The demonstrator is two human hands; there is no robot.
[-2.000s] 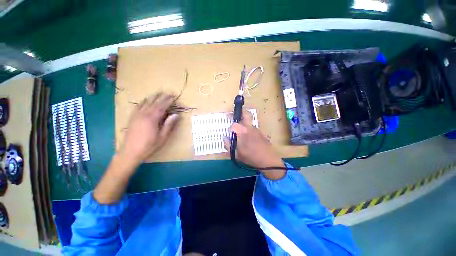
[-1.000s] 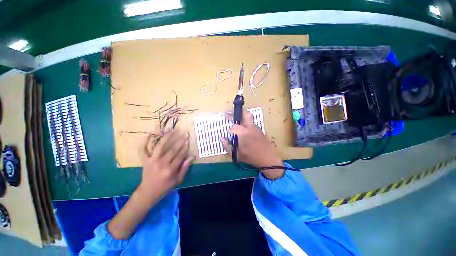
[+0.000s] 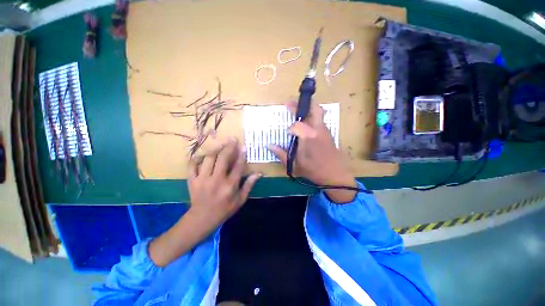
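My right hand holds a soldering iron upright in the picture, its metal tip pointing away from me. The hand rests over the right part of a white striped panel. My left hand has its fingers spread on the cardboard sheet, left of the panel. Its fingertips are at the lower edge of a loose pile of thin dark wire leads. Whether a lead is under the fingertips cannot be told.
Pale solder wire coils lie beyond the panel. A speckled tray at right bears black items and a small square metal-rimmed box. A panel with wires lies far left, near wire bundles and cardboard dividers.
The view has shifted, so the bench sits higher in the picture. My left hand has moved from over the wire pile to its near edge, closer to the panel. My right hand keeps the iron.
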